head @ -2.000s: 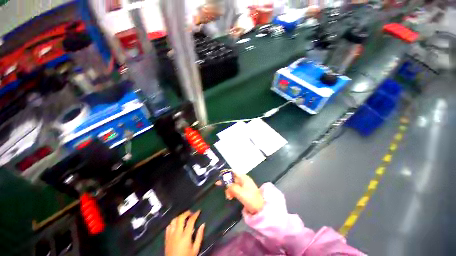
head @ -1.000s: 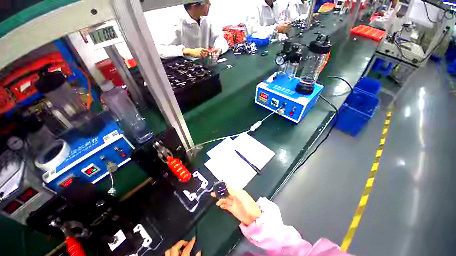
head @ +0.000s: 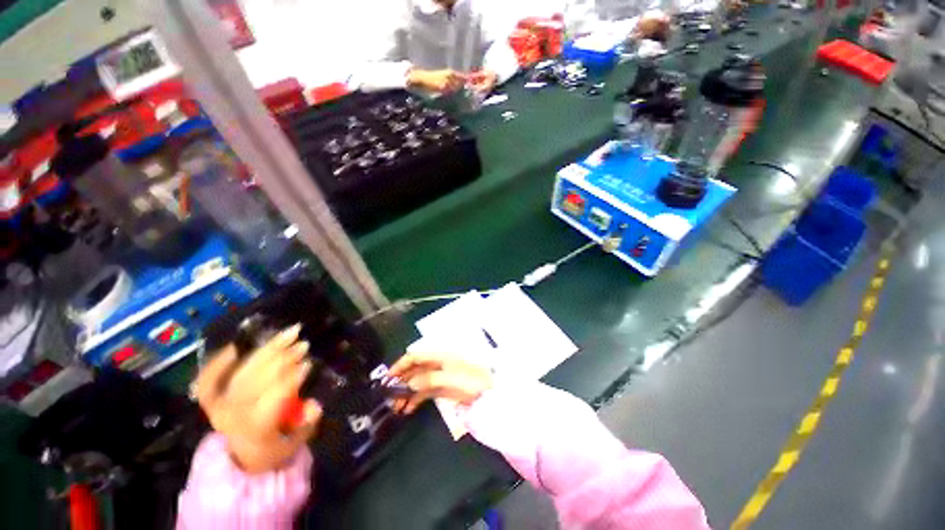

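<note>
My right hand (head: 446,379) reaches to the nest of the right-hand clamp fixture (head: 358,414), its fingertips at a small dark thing that is mostly hidden; I cannot tell if it still grips the watch unit. My left hand (head: 254,399) is blurred and raised over the same fixture, at its red clamp handle (head: 297,414); only a bit of red shows at the palm. The other fixture's red handle (head: 83,507) stands at the lower left edge.
White paper sheets (head: 528,331) with a pen lie right of the fixture. A blue controller box (head: 648,207) stands beyond, with a white cable (head: 539,274). Another blue box (head: 171,316) is at left. A black parts bin (head: 389,155) sits behind the post (head: 280,166). A person works across the bench.
My left hand has risen from the bottom edge to the right-hand fixture's red handle. My right hand has moved left with the watch unit, from beside the paper to the nest. The view has shifted.
</note>
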